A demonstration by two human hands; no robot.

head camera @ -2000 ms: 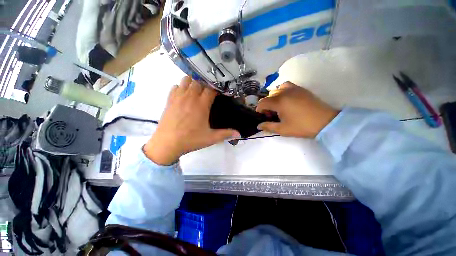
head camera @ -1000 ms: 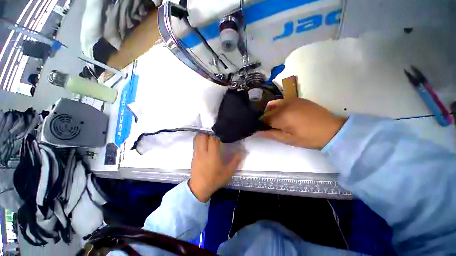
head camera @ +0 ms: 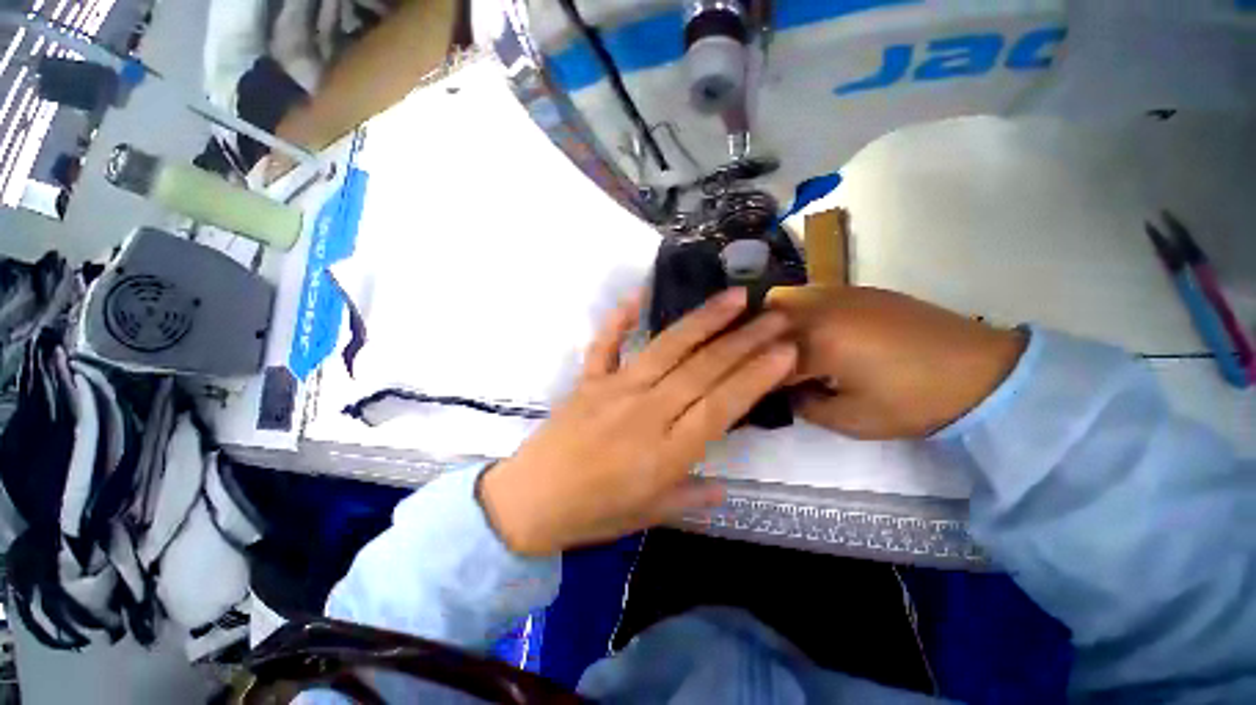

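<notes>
A black band (head camera: 681,280) lies under the presser foot area of the white sewing machine (head camera: 882,103). A white garment panel (head camera: 482,296) with a thin black trim (head camera: 448,402) spreads to its left. My left hand (head camera: 647,420) lies flat over the band and the panel's right part, its fingers extended towards my right hand. My right hand (head camera: 882,361) has its fingers bent at the band's right edge, just below the tan block (head camera: 827,248). My right fingertips are partly hidden behind my left fingers. The needle tip cannot be made out.
Blue and pink snips (head camera: 1201,296) lie at the right. A grey box with a round grille (head camera: 179,306) and a pale green cylinder (head camera: 227,207) stand at the left. Black and white cut pieces (head camera: 117,482) hang at the lower left. A ruler strip (head camera: 840,528) runs along the table's front edge.
My left hand has moved up and right from the table's front onto the black band. My right hand stays beside the band, its fingers now bent. The view has shifted slightly.
</notes>
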